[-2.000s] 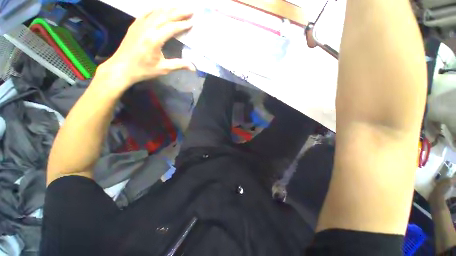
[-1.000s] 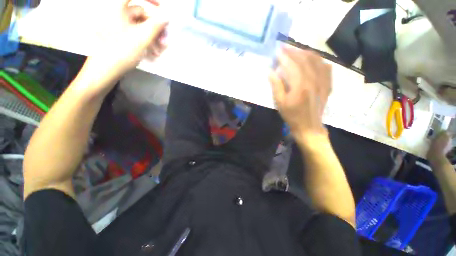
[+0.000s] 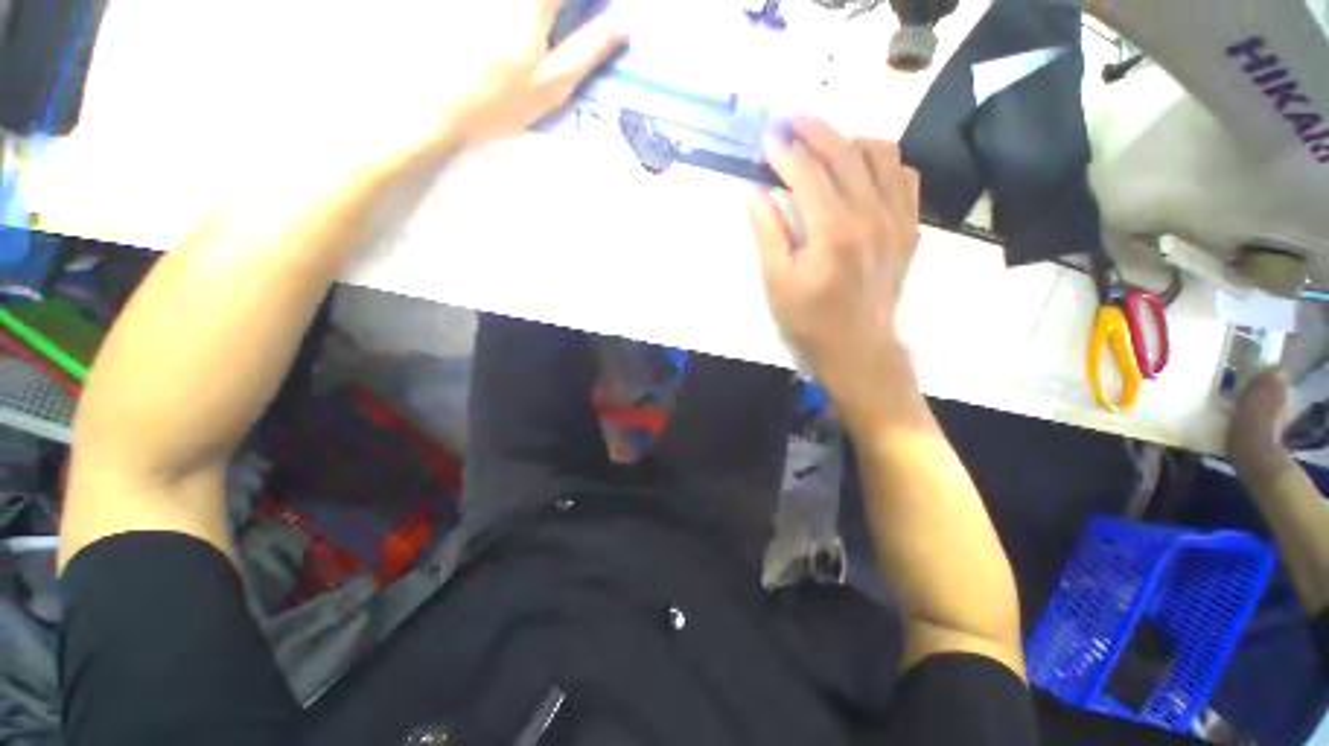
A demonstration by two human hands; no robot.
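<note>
The clear sewing template (image 3: 671, 99), with dark marks along its near edge, lies on the white table (image 3: 437, 292); glare hides much of it. My left hand (image 3: 532, 73) is at its left end, thumb resting on it, upper fingers partly cut off by the top edge. My right hand (image 3: 838, 219) holds its right end between thumb and fingers. A dark strip runs along the template's near side; whether it is fabric cannot be told.
The sewing machine head (image 3: 1224, 131) is at the upper right, with black fabric pieces (image 3: 1028, 190) beside its base. Yellow and red scissors (image 3: 1115, 357) lie near the right front edge. Another person's hand (image 3: 1261, 415) is at far right. A blue basket (image 3: 1151, 612) is below.
The view has shifted, showing more of the machine head. My right hand came from beside the machine to the template's right end and grips it. My left hand has moved right onto the template.
</note>
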